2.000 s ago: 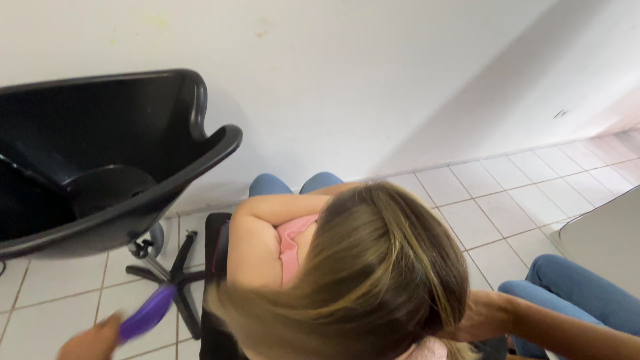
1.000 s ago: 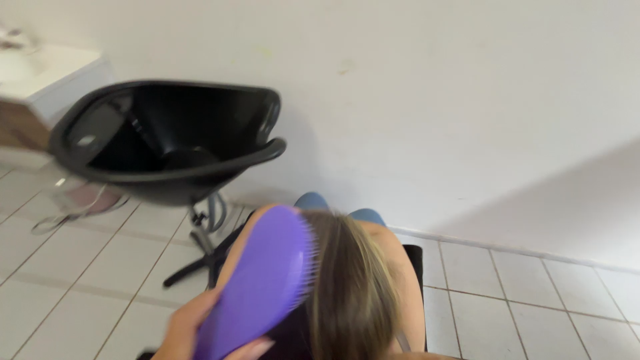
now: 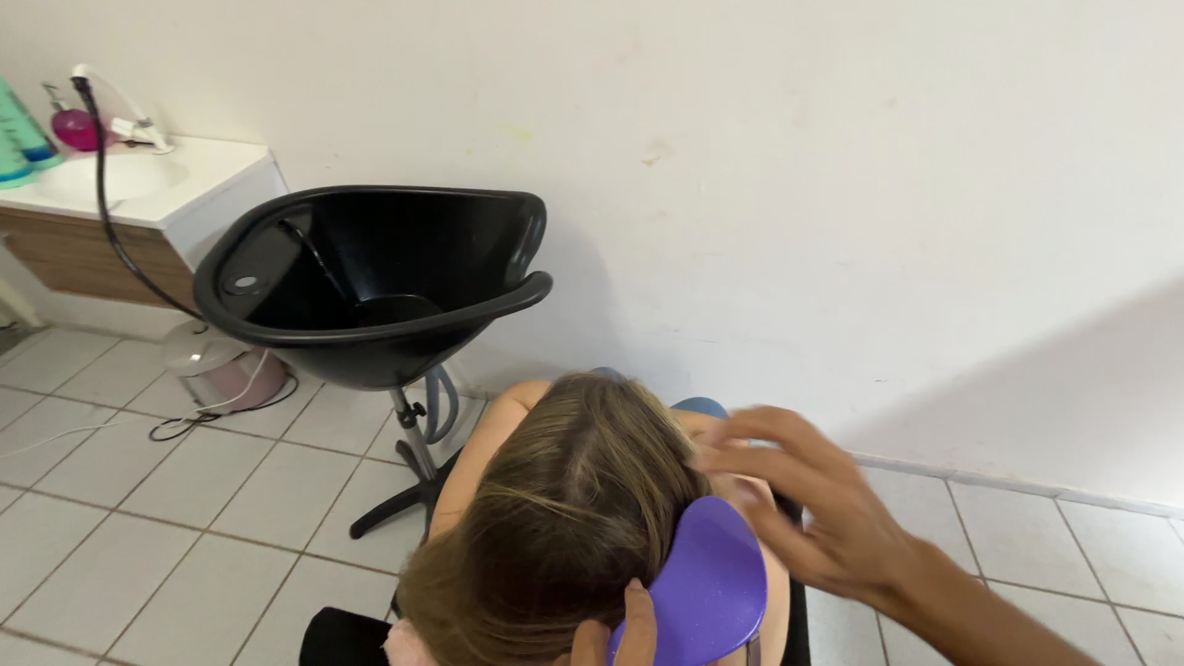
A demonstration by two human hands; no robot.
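A seated person's head with long, light-streaked brown hair (image 3: 573, 490) is at the lower middle, seen from above and behind. My left hand (image 3: 622, 631) comes in at the bottom edge, mostly cut off, its fingers around a purple hairbrush (image 3: 710, 583). The brush lies against the right side of the hair, its smooth back facing up and its bristles hidden. My right hand (image 3: 814, 504) is raised at the right of the head, slightly blurred, fingers apart and bent, near the hair and just above the brush. Nothing shows in its grasp.
A black shampoo basin (image 3: 370, 342) on a stand is at the left, in front of the wall. Behind it are a white sink counter (image 3: 217, 176) with bottles and a black hose (image 3: 104, 199). A pink and white appliance (image 3: 227, 370) with cords sits on the tiled floor.
The purple brush has moved from the left side of the head to its right side. My right hand now shows raised beside the hair. The view has shifted, showing the sink.
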